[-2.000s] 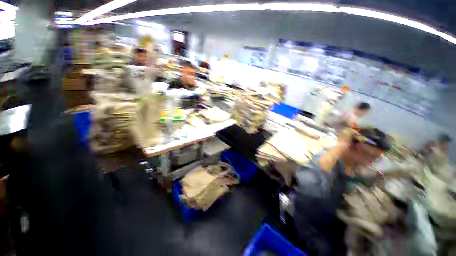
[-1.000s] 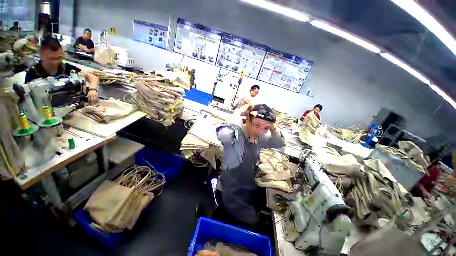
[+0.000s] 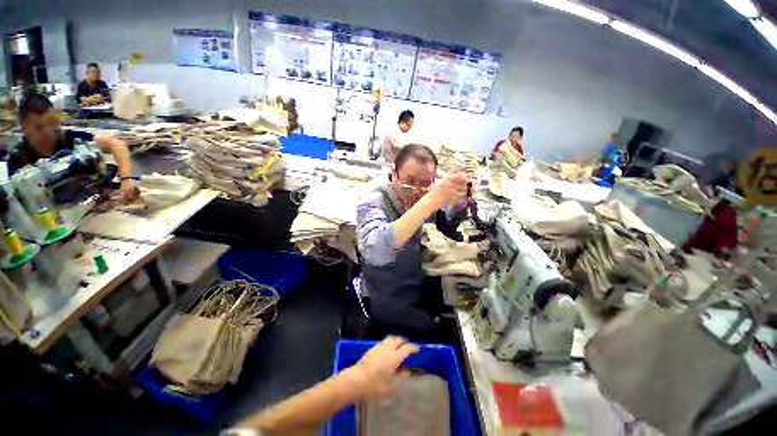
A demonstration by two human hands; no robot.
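My left hand [image 3: 388, 366] reaches in from the bottom edge over a blue plastic crate [image 3: 464, 387]. Its fingers look apart and nothing shows in it. Flat beige-brown bag pieces [image 3: 413, 409] lie in the crate below and beside the hand. My right hand is not in view. A seated worker [image 3: 413, 192] in a grey apron faces me behind the crate. This worker's raised hand is at a dark object, possibly a black headband device [image 3: 466, 194]; its outline is unclear.
A white sewing machine [image 3: 532, 294] and a red-orange sheet [image 3: 524, 404] are at the right. A beige tote bag [image 3: 673, 358] is further right. Another blue crate [image 3: 183, 400] with looped-handle bags stands left, beside a sewing table [image 3: 85, 294] with thread cones. Other workers sit behind.
My left arm has come into view over the crate. The worker has lowered the dark band from the head to one side. The view has shifted slightly, bringing the red-orange sheet in.
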